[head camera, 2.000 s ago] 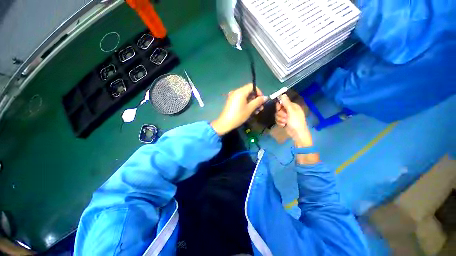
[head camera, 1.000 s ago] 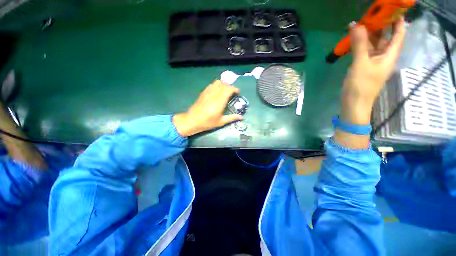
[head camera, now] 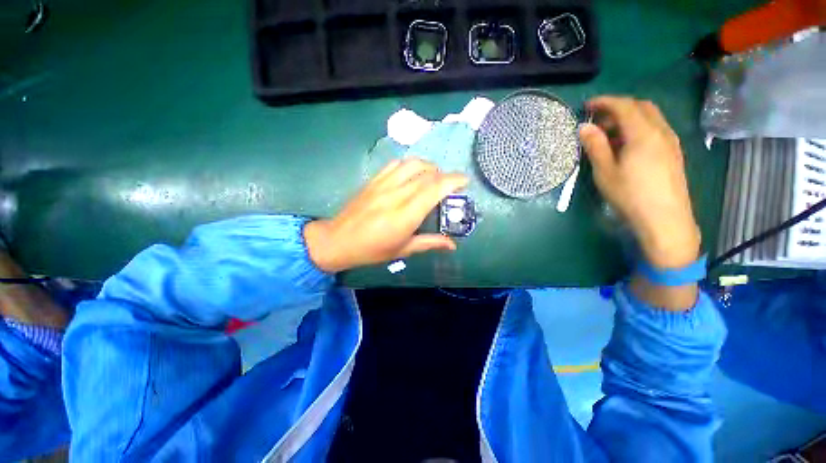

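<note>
A watch case (head camera: 457, 215) with a silver rim and a pale spot inside lies on the green mat. My left hand (head camera: 385, 217) holds it between thumb and forefinger. My right hand (head camera: 638, 163) is at the right edge of the round screw dish (head camera: 516, 149), with screws massed on its right side. Its fingertips are at the upper end of the tweezers (head camera: 569, 190), which lie beside the dish; whether they grip them cannot be told. The orange electric screwdriver (head camera: 770, 27) is at the top right, out of my hands.
The black foam tray (head camera: 344, 83) at the top holds several cases. White pieces (head camera: 408, 125) lie left of the dish, and a small white piece (head camera: 397, 267) near the front edge. A plastic bag (head camera: 756, 99), paper stack (head camera: 761, 203) and black cord (head camera: 770, 242) are at right. A neighbour's arm (head camera: 32, 298) shows at left.
My right hand has let go of the screwdriver and come down to the dish and tweezers. My left hand stays at the watch case. The view has moved closer to the mat.
</note>
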